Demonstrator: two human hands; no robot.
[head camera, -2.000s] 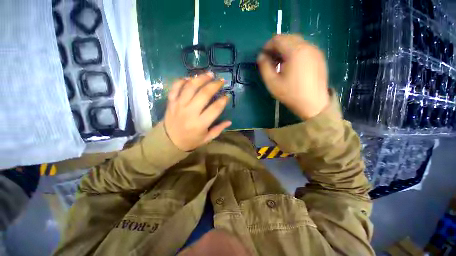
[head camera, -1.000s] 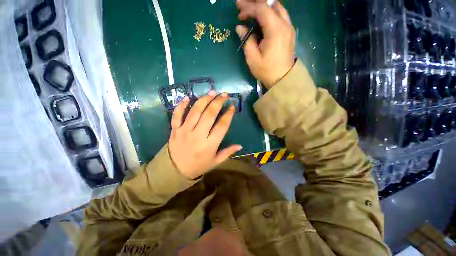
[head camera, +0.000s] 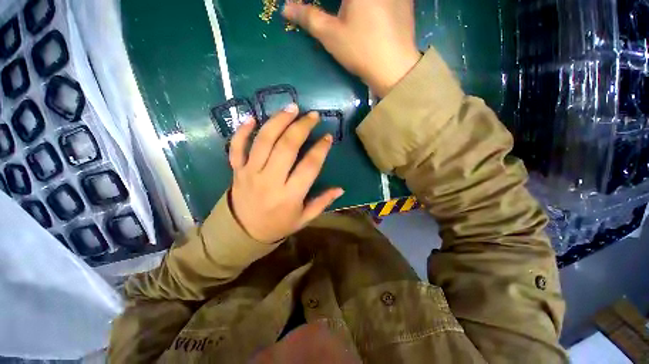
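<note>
Several black square frames (head camera: 276, 91) lie on the green mat, partly under my left hand. My left hand (head camera: 276, 174) rests palm down over them with its fingers spread, and hides some of them. My right hand (head camera: 363, 32) reaches to the far part of the mat, partly cut off by the top edge. Its fingertips are at a loose pile of tiny gold parts (head camera: 269, 10). Whether it holds a tool or a part cannot be seen.
A blister tray (head camera: 53, 186) with rows of black frames stands at the left, with milky film (head camera: 43, 284) over part of it. Shiny clear trays (head camera: 583, 106) are stacked at the right. Yellow-black tape (head camera: 398, 206) marks the mat's front edge.
My right hand has moved from beside the frames to the gold pile; the dark stick seen in it one second ago no longer shows. My left hand stays on the frames. The view has shifted.
</note>
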